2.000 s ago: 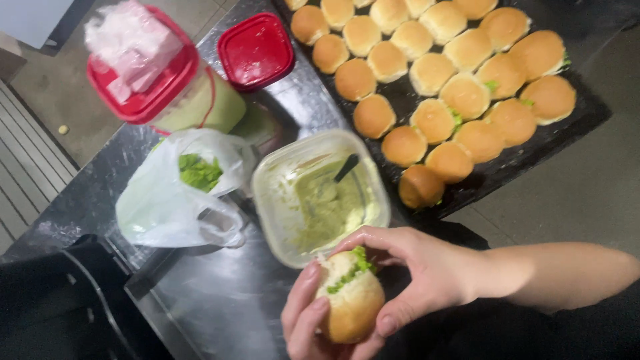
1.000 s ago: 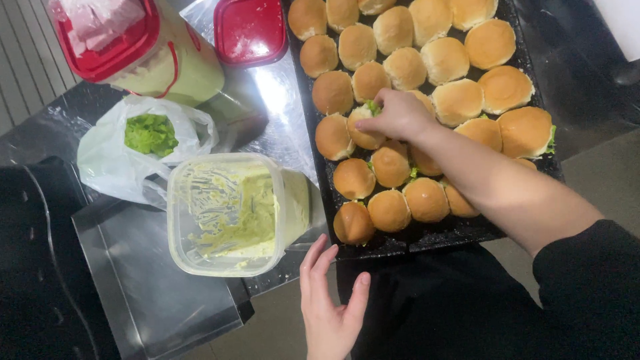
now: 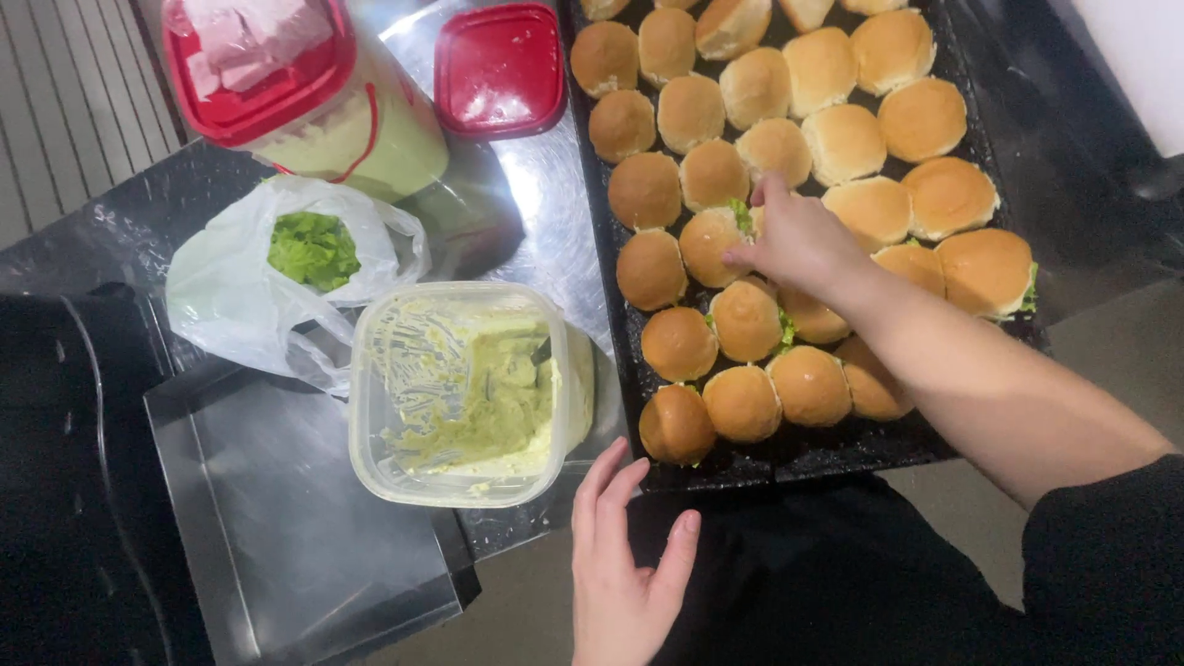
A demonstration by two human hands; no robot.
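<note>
My right hand reaches over a black baking tray of bread rolls, its thumb and fingertips at a lettuce-filled roll among the others. Whether the fingers still grip that roll is hard to tell. My left hand is empty, fingers apart, just off the tray's near left corner. Left of the tray stands an open plastic tub of pale green spread, with a dark utensil partly sunk in it. Green lettuce shows in the mouth of a white plastic bag.
A large container with a red lid carries a bag of pinkish contents at the upper left. Beside it lies a separate red lid. An empty metal tray sits at the lower left of the steel table.
Two seconds ago both hands held a filled roll near the tub. The right hand has since moved to the tray, and the left has let go of the roll. The view has shifted.
</note>
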